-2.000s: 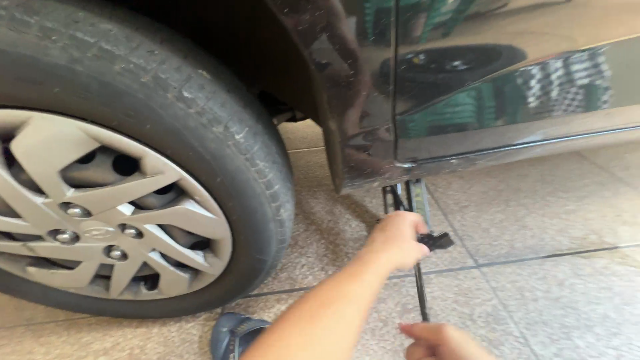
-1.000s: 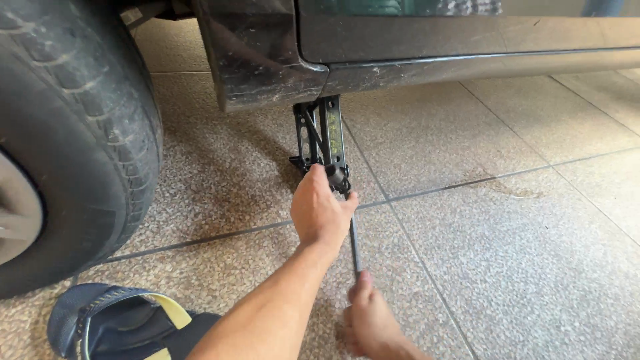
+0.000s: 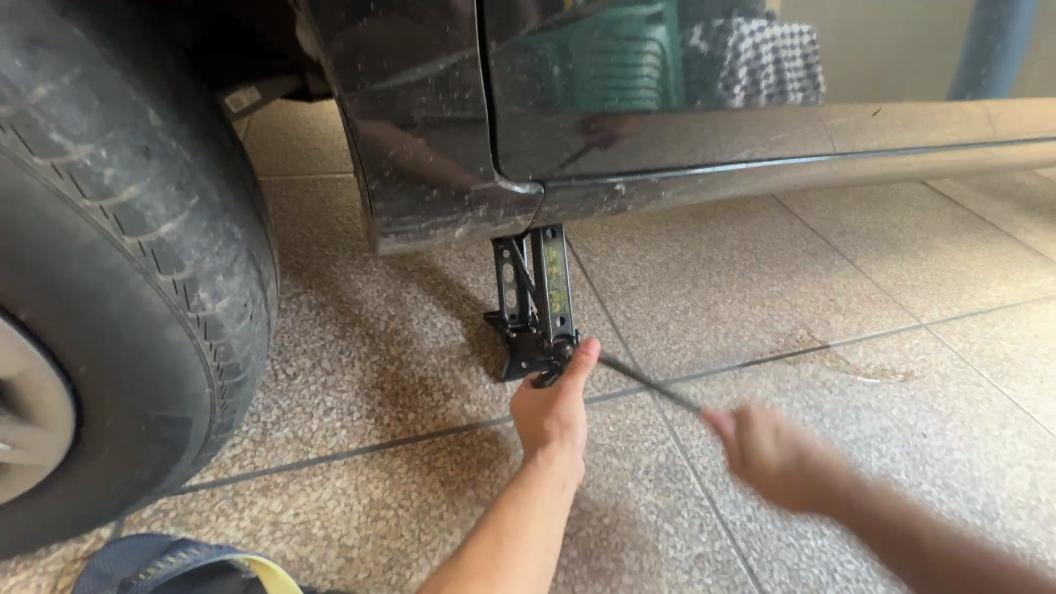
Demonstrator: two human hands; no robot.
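Observation:
A black scissor jack [image 3: 554, 289] stands on the floor beneath the sill of a dark car [image 3: 429, 124], its top reaching the sill's lower edge. My left hand [image 3: 554, 404] is closed around the joint at the jack's near lower end, where a thin metal rod [image 3: 652, 386] meets it; the fingers' far side is hidden. The rod slants down to the right into my right hand [image 3: 767, 454], which grips its outer end and is blurred.
A car tyre [image 3: 157, 247] with a silver wheel cover [image 3: 29, 412] fills the left side. A blue sandal [image 3: 165, 565] with a yellow-edged strap is at the bottom left. The floor [image 3: 396, 495] is speckled tile with dark joints.
My right hand has swung the rod's outer end up and to the right from its steep downward position. My left hand stays at the jack. The view has shifted.

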